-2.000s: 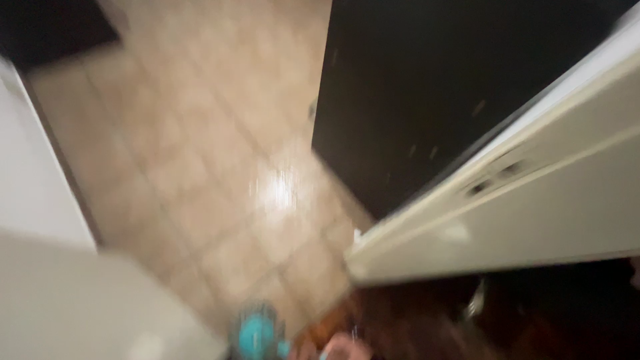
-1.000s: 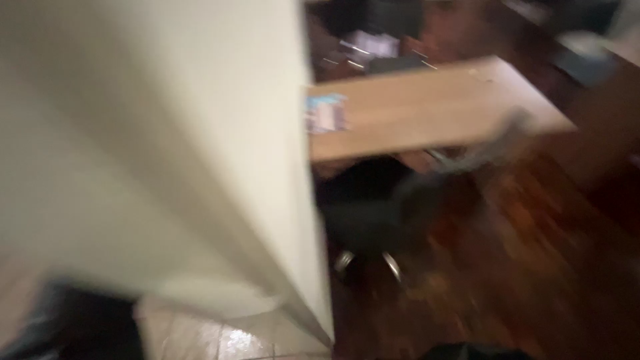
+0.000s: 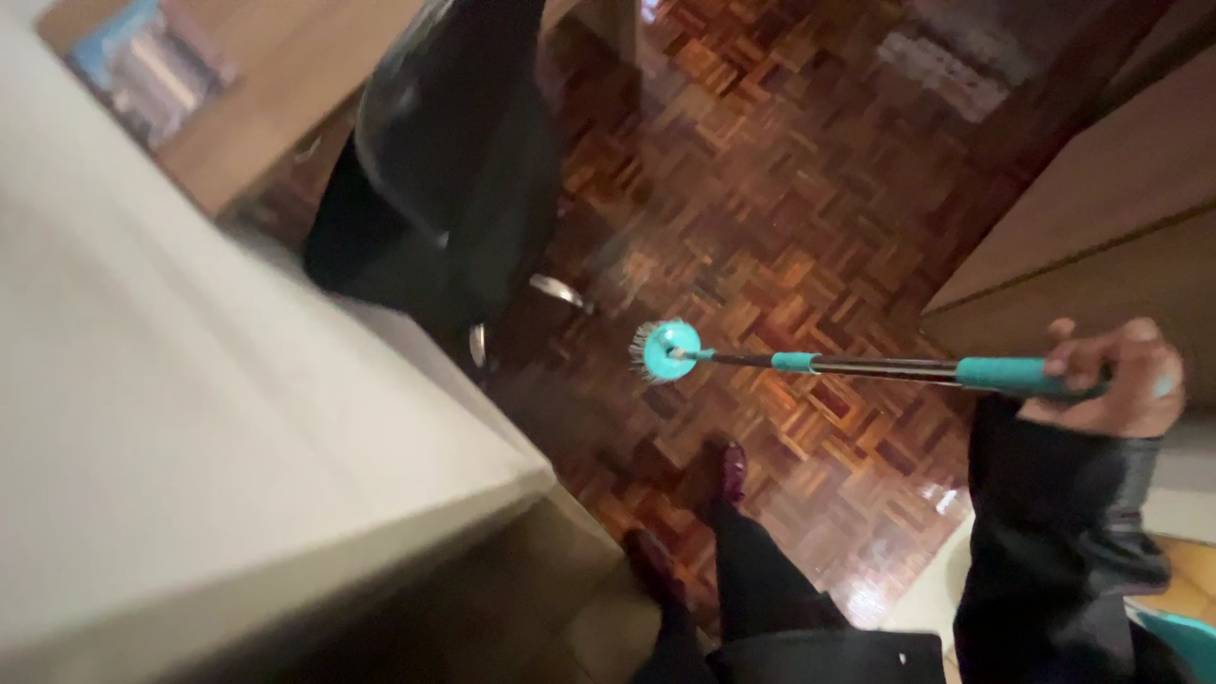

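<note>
My right hand [image 3: 1116,380] is closed around the turquoise grip of a mop [image 3: 883,369] with a metal telescopic pole. The pole runs leftward across the view to a round turquoise head edged with pale strands, over the parquet floor. Whether the head touches the floor cannot be told. A dark sleeve covers the right forearm. My left hand is out of view. Below the mop head are my feet in dark red shoes [image 3: 733,472]. Part of a turquoise rim [image 3: 1178,646], perhaps of a bucket, shows at the bottom right corner.
A black chair [image 3: 456,180] with metal legs stands by a wooden table [image 3: 285,85] at upper left. A pale wall edge [image 3: 380,475] fills the lower left. Wooden furniture [image 3: 1092,218] borders the parquet [image 3: 817,237] at right.
The view has swung a lot, from a tiled floor and doorway to the parquet beside the chair. The mop and my right hand are now plainly in view.
</note>
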